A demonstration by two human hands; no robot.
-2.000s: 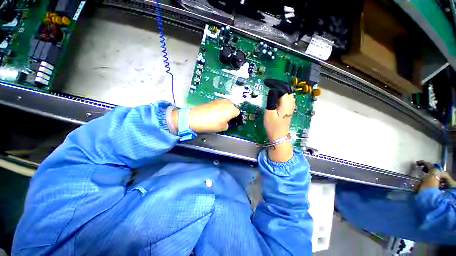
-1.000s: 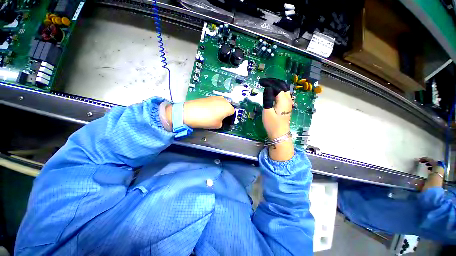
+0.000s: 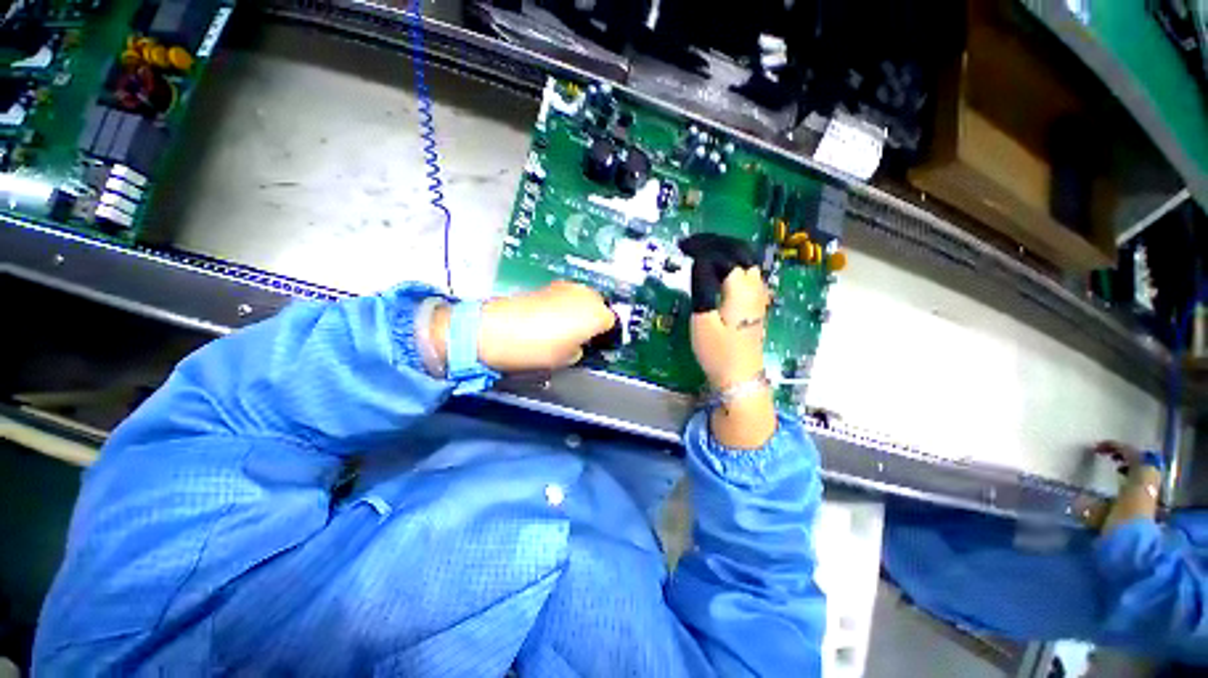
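Note:
A large green circuit board, partly filled with parts, lies between the conveyor rails in front of me. My left hand is over its near left edge, fingers curled down; its black-covered fingertips are mostly hidden. My right hand, with black finger cots, is over the middle of the board with bent fingers. Whether either hand holds a part cannot be told. Black round capacitors stand at the board's upper left, and yellow-orange parts at its right.
A second board lies at the far left. A blue coiled cord hangs behind my left wrist. Black bins and a cardboard box stand behind the far rail. Another person's hand is at the near rail, far right.
My left hand has shifted slightly left. My right hand has moved slightly down towards me. The other person's hand has moved a little.

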